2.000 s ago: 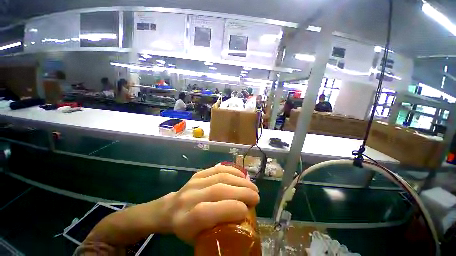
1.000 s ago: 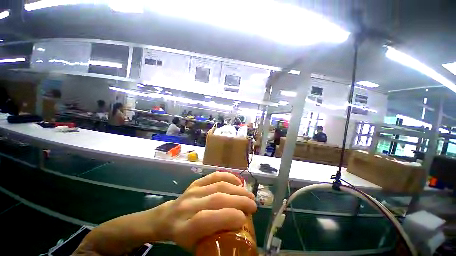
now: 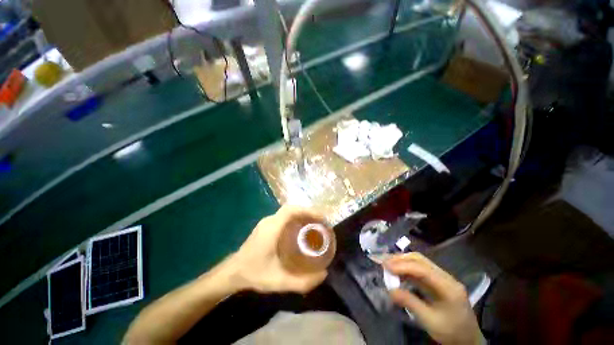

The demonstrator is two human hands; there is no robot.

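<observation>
My left hand (image 3: 269,253) is wrapped around an orange-amber bottle (image 3: 308,261), whose round, pale-rimmed mouth faces the camera. My right hand (image 3: 431,296), at lower right, pinches a small white piece (image 3: 391,277), too blurred to name. Just beyond those fingertips is a round white fitting (image 3: 374,237) below the bench edge. The glue gun (image 3: 297,145) hangs nozzle down over the tan glue-catching board (image 3: 269,176), which is shiny with glue and film. Crumpled white rags (image 3: 369,139) lie on the board.
Dark-celled solar panels (image 3: 116,268) lie on the green bench (image 3: 195,222) at lower left, partly overlapping. The thick supply hose (image 3: 520,114) arcs above the bench and down the right side. A white strip (image 3: 428,158) lies right of the board. A cardboard box (image 3: 108,27) stands at upper left.
The view has swung down and right onto the bench. My left hand still holds the bottle, now with its mouth showing. My right hand has come into view with a small white piece.
</observation>
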